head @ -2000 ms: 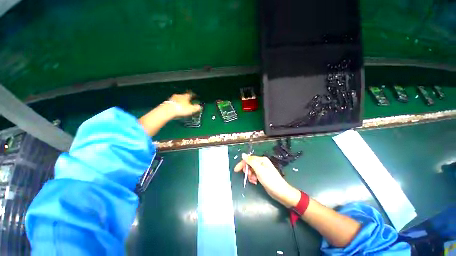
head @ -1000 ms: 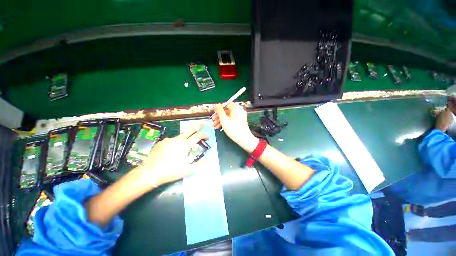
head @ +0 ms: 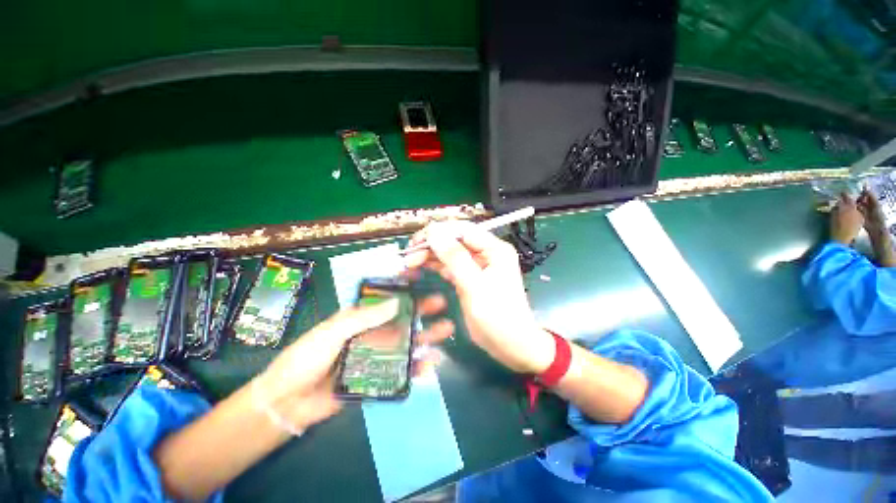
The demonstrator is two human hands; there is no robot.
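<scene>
My left hand [head: 329, 359] holds a half-assembled phone unit [head: 378, 354] with its green board facing up, thumb across its upper part, over the pale blue work strip [head: 418, 442]. My right hand [head: 481, 285] is at the unit's upper right and holds a slim pale hand tool [head: 511, 217] between its fingers. Whether the right fingers touch the unit is unclear. The small black plastic parts [head: 532, 246] lie in a pile behind my right hand, partly hidden by it.
Several phone units [head: 147, 309] stand grouped at bench left. The black parts tray [head: 580, 118] straddles the belt edge. The conveyor belt [head: 226, 157] carries spaced units and a red phone unit [head: 422, 138]. A second strip [head: 673, 285] lies right. Another person's hands [head: 860, 218] show far right.
My left hand came back from the belt and now holds the phone unit upright in view, nearer the wearer than a second ago. My right hand has moved slightly right and down with the tool.
</scene>
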